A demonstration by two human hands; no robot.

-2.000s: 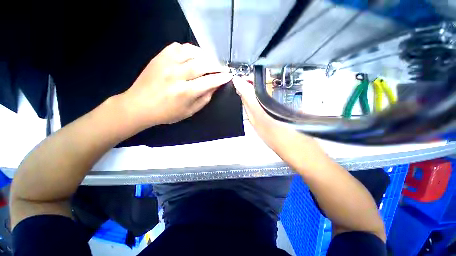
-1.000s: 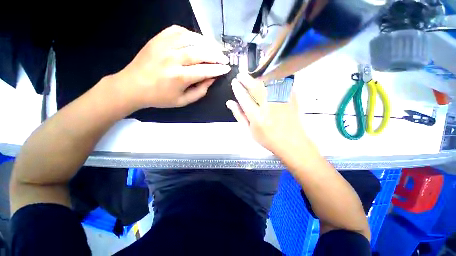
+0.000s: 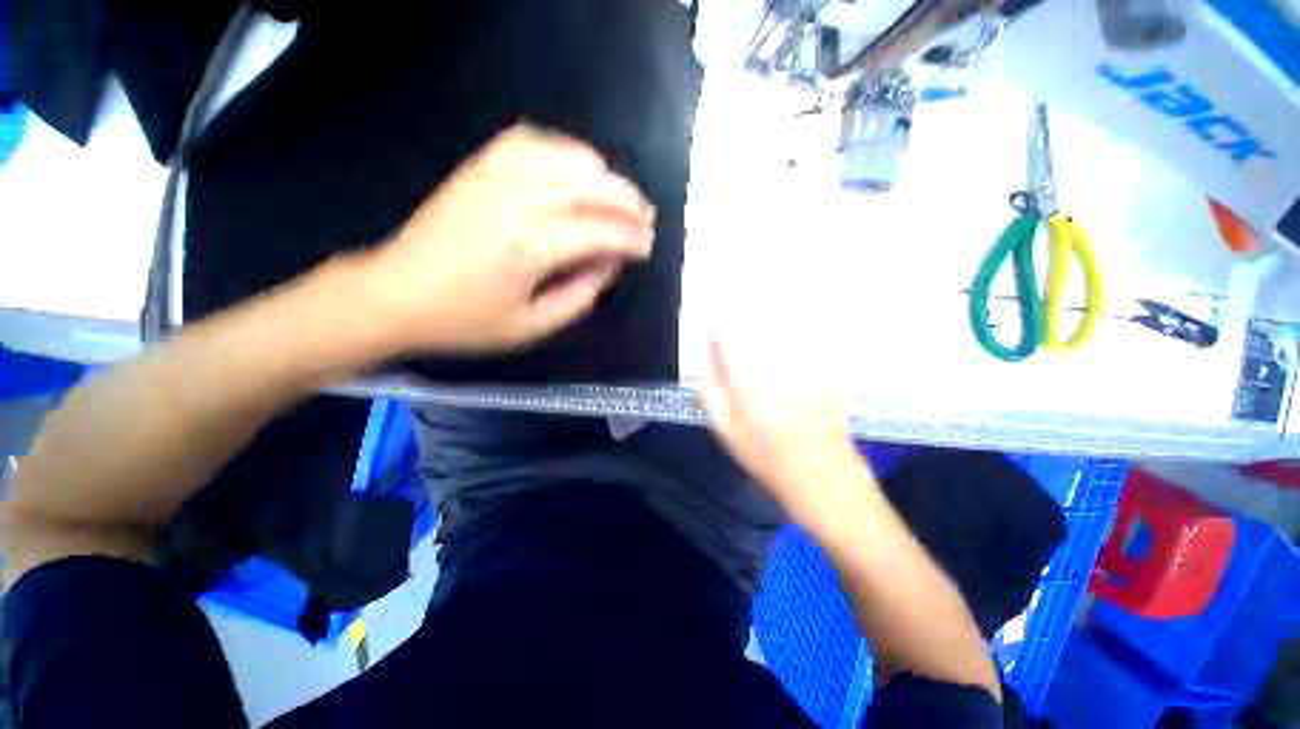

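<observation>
A large matte black fabric panel [image 3: 428, 128] lies on the white table left of the sewing machine, its right edge running straight towards me. My left hand [image 3: 535, 242] is above the panel with its fingers curled; it is blurred, and whether it pinches any fabric cannot be told. My right hand [image 3: 777, 406] is at the table's front edge, right of the panel's near corner, blurred and washed out, with no fabric seen in it. The metal parts of the sewing machine [image 3: 820, 50] are at the top, right of the panel's edge.
Scissors with green and yellow handles [image 3: 1048, 271] lie at right, with black thread snips [image 3: 1179, 322] beside them. The white machine body with blue "JACK" lettering [image 3: 1183, 111] is at upper right. Below are blue crates [image 3: 813, 598] and a red stool [image 3: 1162, 548]. A dark strip [image 3: 166, 242] hangs at left.
Both hands have moved away from the needle area, the right hand down to the table edge. The panel's right edge now shows fully. The view has shifted, showing more of the machine's right side.
</observation>
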